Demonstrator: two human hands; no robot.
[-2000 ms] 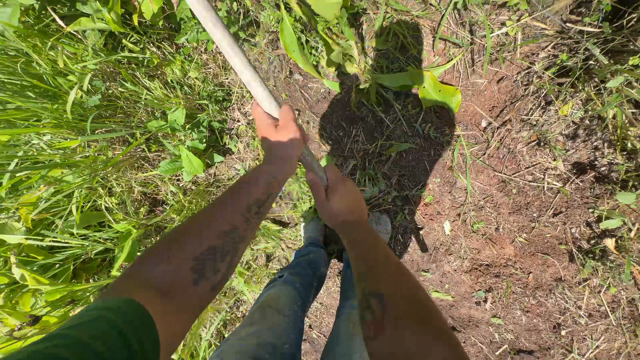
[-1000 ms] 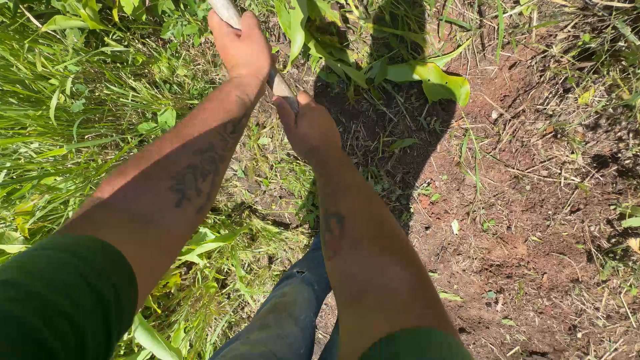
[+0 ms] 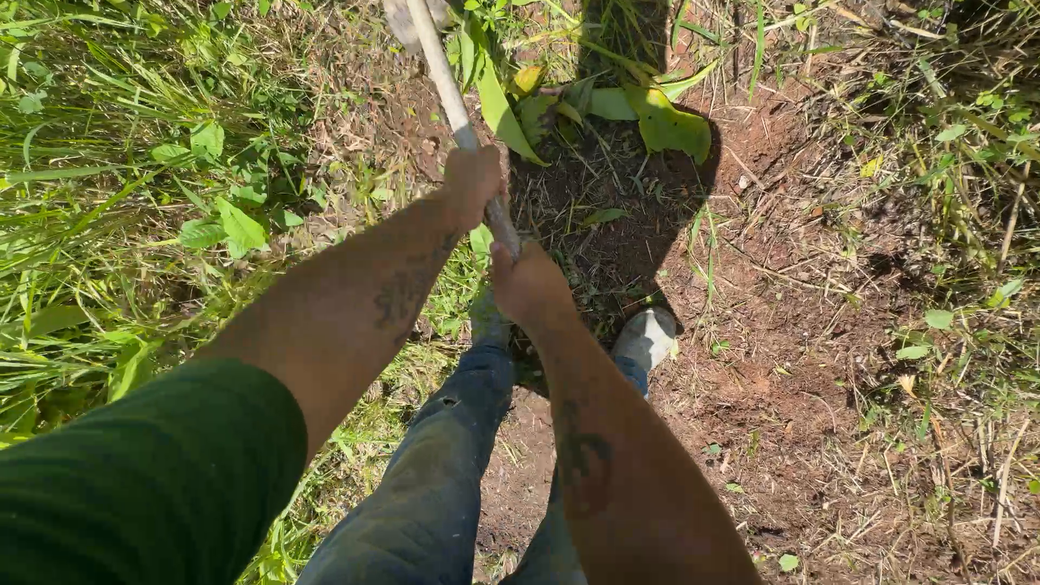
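A pale wooden tool handle (image 3: 439, 73) slants from the top of the head view down to my hands. At its far end a flat greyish metal tool head (image 3: 402, 24) is partly cut off by the frame edge, so its kind is unclear. My left hand (image 3: 474, 183) is closed around the shaft, higher up. Nearer my body, my right hand (image 3: 532, 284) grips the shaft close to its visible lower end. Just right of the shaft lie broad green and yellowing leaves (image 3: 670, 122), partly in my shadow.
Tall green grass (image 3: 81, 162) grows along the left. Reddish bare soil (image 3: 772, 390) with dry stalks lies to the right, below weeds (image 3: 959, 162) at the upper right. My feet stand on the ground mid-view, one in a light shoe (image 3: 647, 337).
Both hands were higher in the view one second ago and are now lower, nearer my feet. The tool's flat head has come into sight at the top.
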